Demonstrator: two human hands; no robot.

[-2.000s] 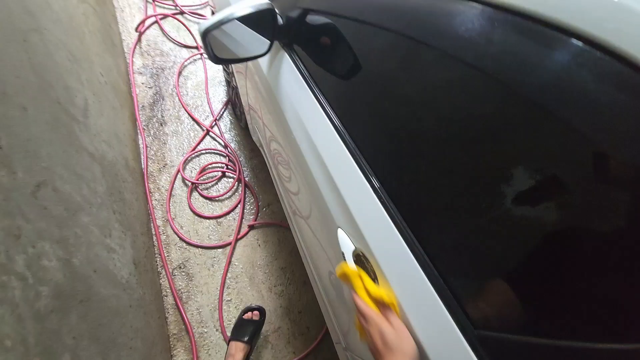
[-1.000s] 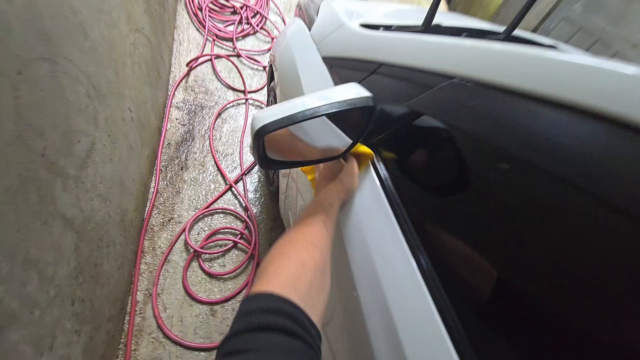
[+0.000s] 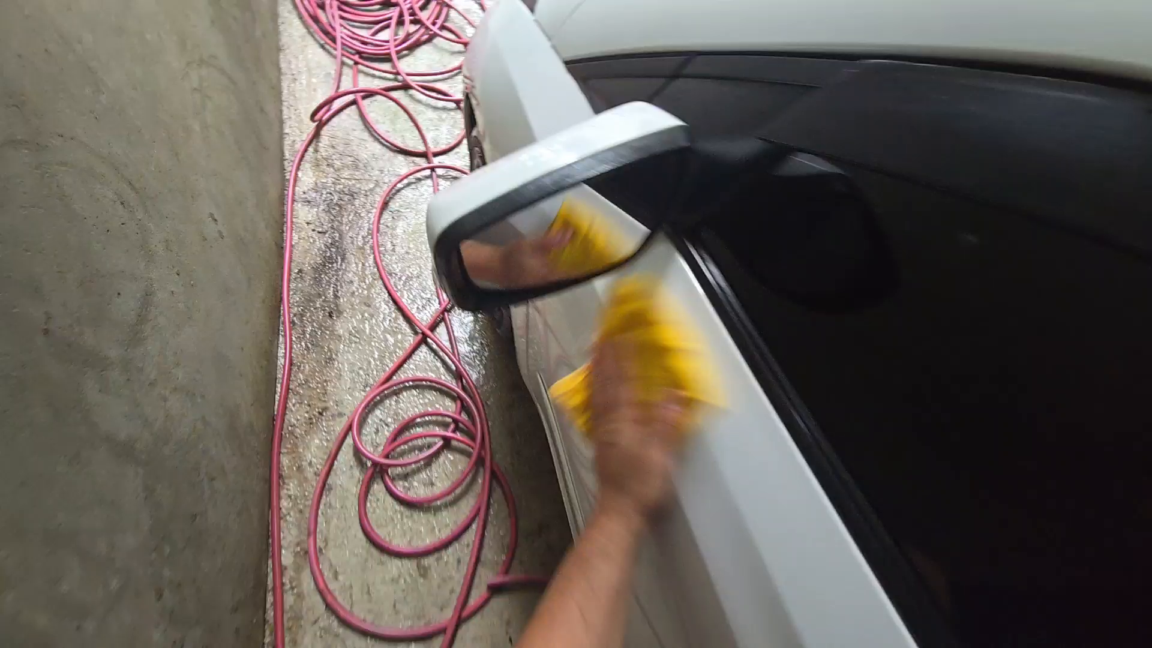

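My left hand (image 3: 634, 441) presses a yellow cloth (image 3: 661, 351) against the white car door (image 3: 729, 504), just below the side mirror (image 3: 562, 202). The fingers lie over the cloth, and both hand and cloth are motion-blurred. The mirror has a white housing with a dark rim, and its glass reflects the hand and the yellow cloth. A dark side window (image 3: 972, 360) with a black trim strip (image 3: 783, 387) runs along the right of the door. My right hand is out of view.
A pink hose (image 3: 486, 450) lies in loops on the wet concrete floor (image 3: 351, 243) left of the car, with a larger coil (image 3: 387, 27) farther ahead. A concrete wall (image 3: 135, 315) stands along the left side.
My left hand and the cloth were under the mirror about one second ago and are now lower on the door. Earlier, a hand with the cloth was at the door handle.
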